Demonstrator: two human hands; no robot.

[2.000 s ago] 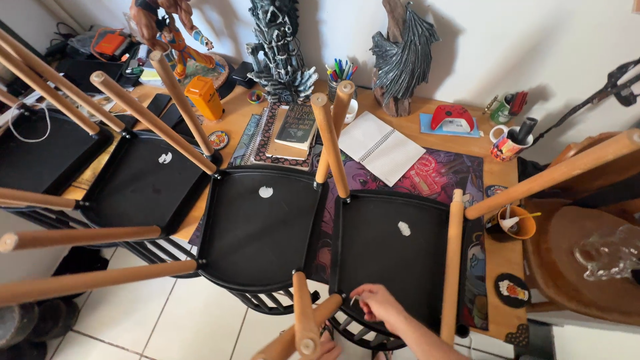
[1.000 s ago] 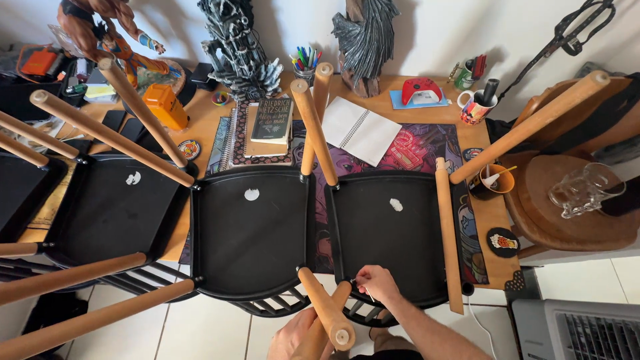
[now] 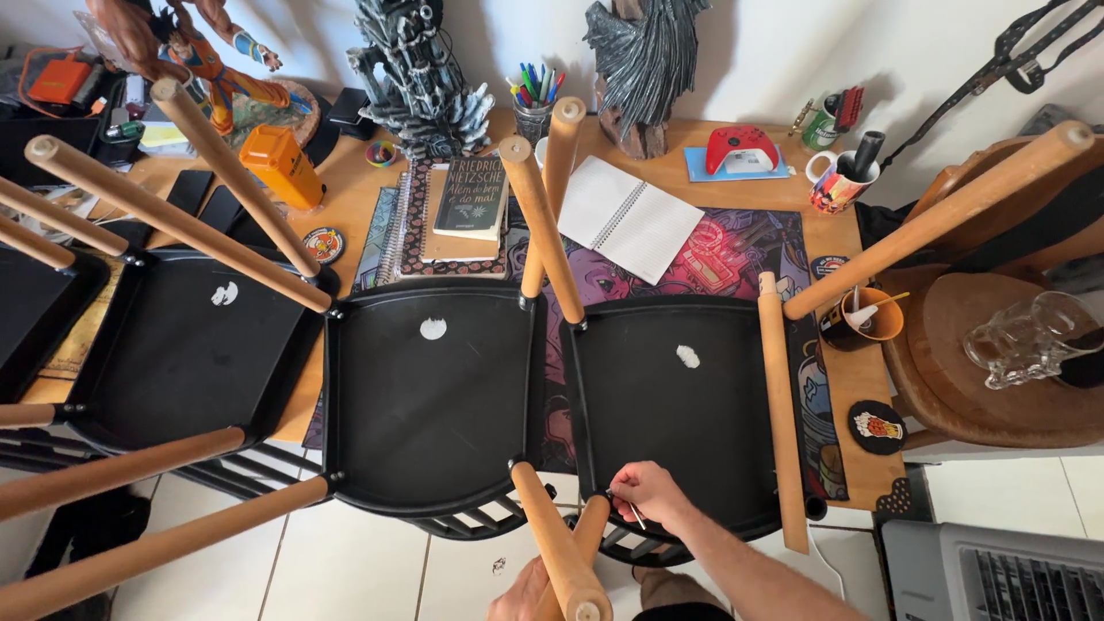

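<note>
Upturned chairs with black plastic seats and wooden legs stand in a row. At the near left corner of the rightmost chair seat (image 3: 673,414), my right hand (image 3: 647,496) pinches a thin metal rod (image 3: 636,516), its fingertips at the joint of a wooden leg (image 3: 589,530). My left hand (image 3: 520,595) is around the lower part of that same leg, partly hidden behind the leg of the neighbouring chair (image 3: 559,539). A loose-looking wooden leg (image 3: 781,414) lies over the right edge of the seat. Another leg (image 3: 931,224) rises from the far right corner.
Behind the seats, a wooden desk (image 3: 690,129) holds an open spiral notebook (image 3: 630,216), a book (image 3: 472,198), a red game controller (image 3: 740,148), mugs (image 3: 841,177) and figurines (image 3: 642,60). A wooden chair with a glass mug (image 3: 1018,336) stands right; a grey appliance (image 3: 992,569) is below it.
The view has shifted. My left hand, barely visible at first, now shows on the wooden leg. My right hand remains at the seat's near left corner, and the thin rod in it now shows plainly.
</note>
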